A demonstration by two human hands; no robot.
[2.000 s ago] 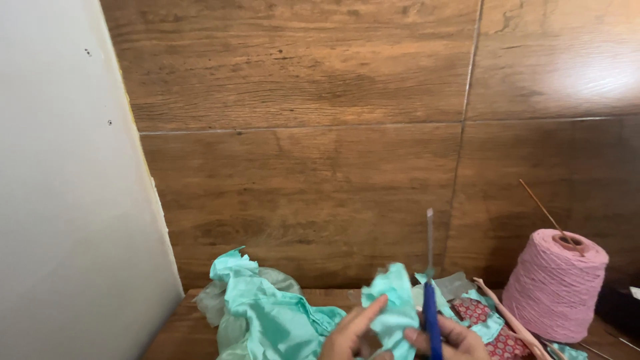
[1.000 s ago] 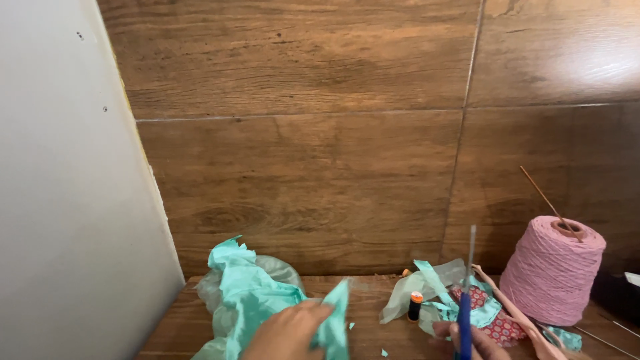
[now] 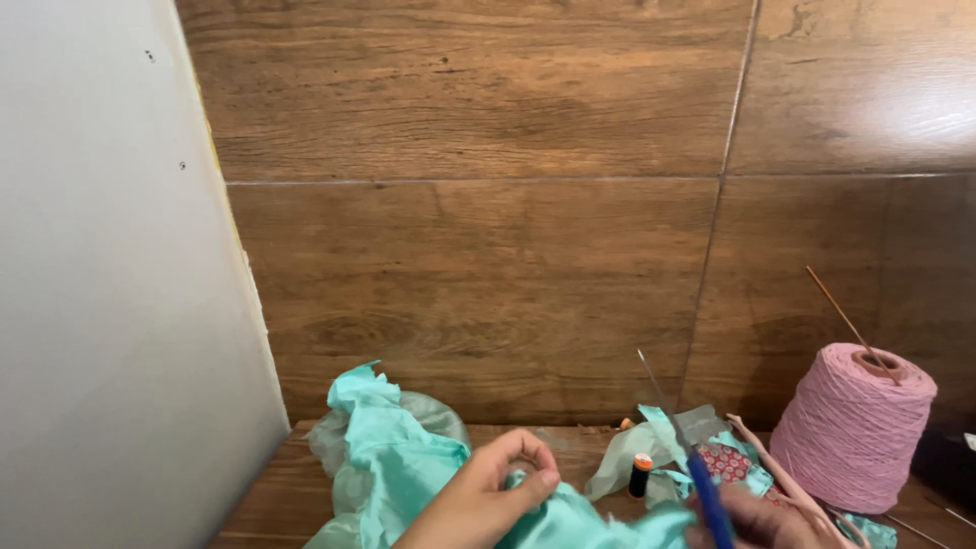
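Note:
My left hand (image 3: 492, 488) pinches the turquoise satin fabric (image 3: 579, 522) between thumb and fingers at the lower middle. At the lower right, my right hand (image 3: 755, 518) holds blue-handled scissors (image 3: 709, 496), their blades pointing up and to the left; the hand is partly blurred and cut off by the frame's edge. The satin reaches across toward my right hand. More turquoise satin (image 3: 396, 465) lies bunched left of my left hand, with sheer pale green fabric (image 3: 438, 415) behind it. A dark thread spool with an orange top (image 3: 639, 476) stands between my hands.
A pink yarn cone (image 3: 854, 435) with a thin brown stick (image 3: 839, 305) in it stands at the right. Sheer and patterned red scraps (image 3: 724, 463) and a pale pink strip (image 3: 778, 473) lie beside it. A wood-look tiled wall (image 3: 473, 290) rises behind the wooden table (image 3: 259, 503).
My left hand held up a piece of satin one second ago; now it pinches satin spread lower, toward my right hand. The scissors remain in my right hand, their tip now leaning left.

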